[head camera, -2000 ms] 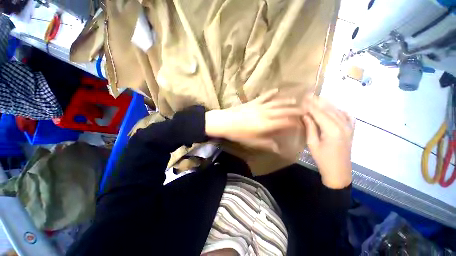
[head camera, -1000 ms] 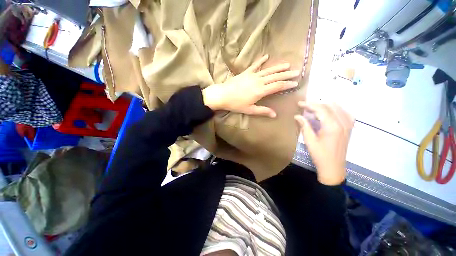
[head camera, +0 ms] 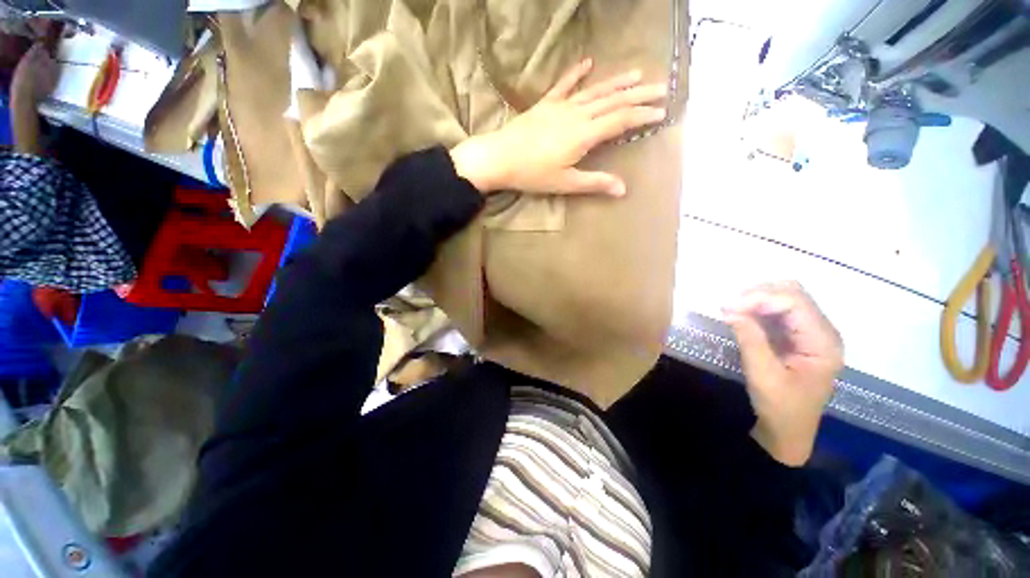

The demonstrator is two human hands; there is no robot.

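Note:
The tan garment body (head camera: 587, 271) lies over the white table and hangs down to the wearer's lap. A zipper (head camera: 679, 68) with a pale toothed line runs along its right edge and bends under the fingertips of my left hand. My left hand (head camera: 565, 141) lies flat on the cloth with its fingers spread, palm down. My right hand (head camera: 787, 350) is off the cloth, over the table's front edge, with fingers curled and slightly blurred. Whether it pinches something small cannot be told. The presser foot and needle cannot be made out.
The machine head (head camera: 904, 68) stands at the upper right. Yellow-and-red-handled scissors (head camera: 988, 305) lie at the right. A bag with brown coils (head camera: 904, 525) is low right. At the left are a red crate (head camera: 209, 265), green cloth (head camera: 124, 435), other scissors (head camera: 107, 79) and a person's arm.
The garment has shifted up and left. My left hand has moved up with it, flat on the cloth. My right hand has moved off the garment edge, down and right.

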